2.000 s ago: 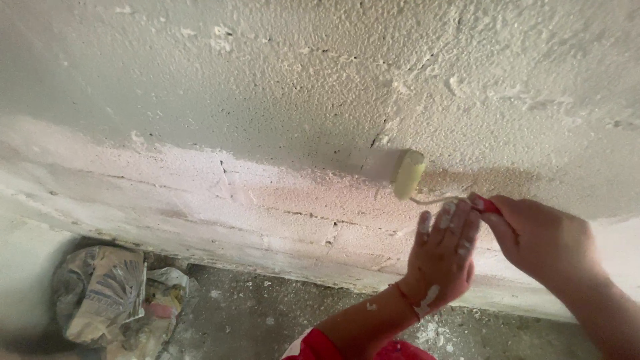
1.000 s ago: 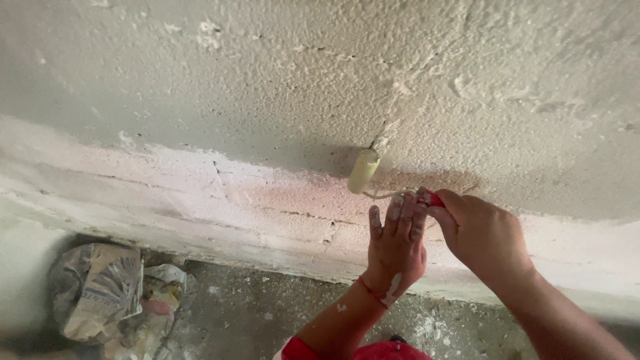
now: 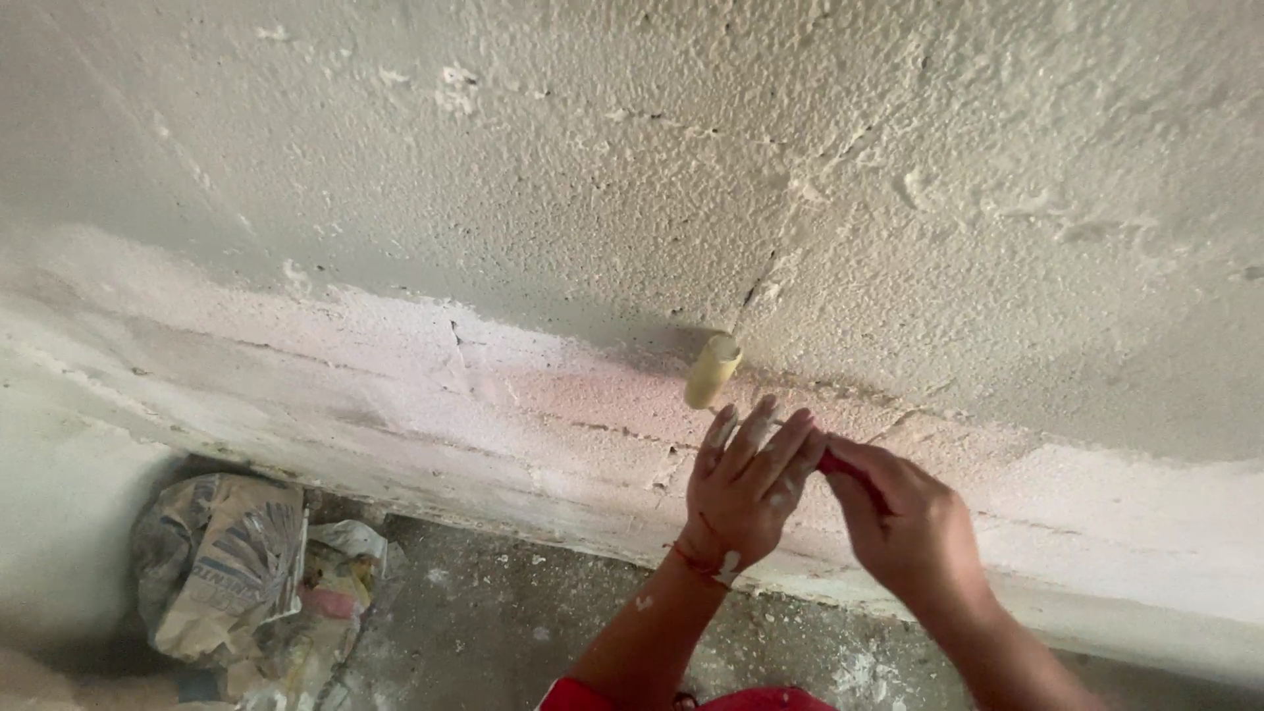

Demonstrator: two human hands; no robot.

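A small pale-yellow paint roller (image 3: 713, 371) is at the textured wall (image 3: 553, 217), near the line between its grey-beige upper part and the whiter band below. My right hand (image 3: 904, 513) is closed around the roller's red handle, just right of the roller. My left hand (image 3: 749, 484), spotted with white paint and wearing a thin cord at the wrist, lies just below the roller with its fingers extended. Its fingertips cover part of the wire frame and meet the handle's end; whether they press on it or on the wall I cannot tell.
Crumpled paper sacks (image 3: 222, 563) and a plastic bag with scraps (image 3: 341, 583) lie in the lower left corner. The paint-spattered concrete floor (image 3: 474, 602) runs along the wall's foot. A side wall (image 3: 69, 494) stands at the left.
Between the first two frames the roller and both hands moved left along the wall. My right hand stays on the handle throughout, with my left hand beside it.
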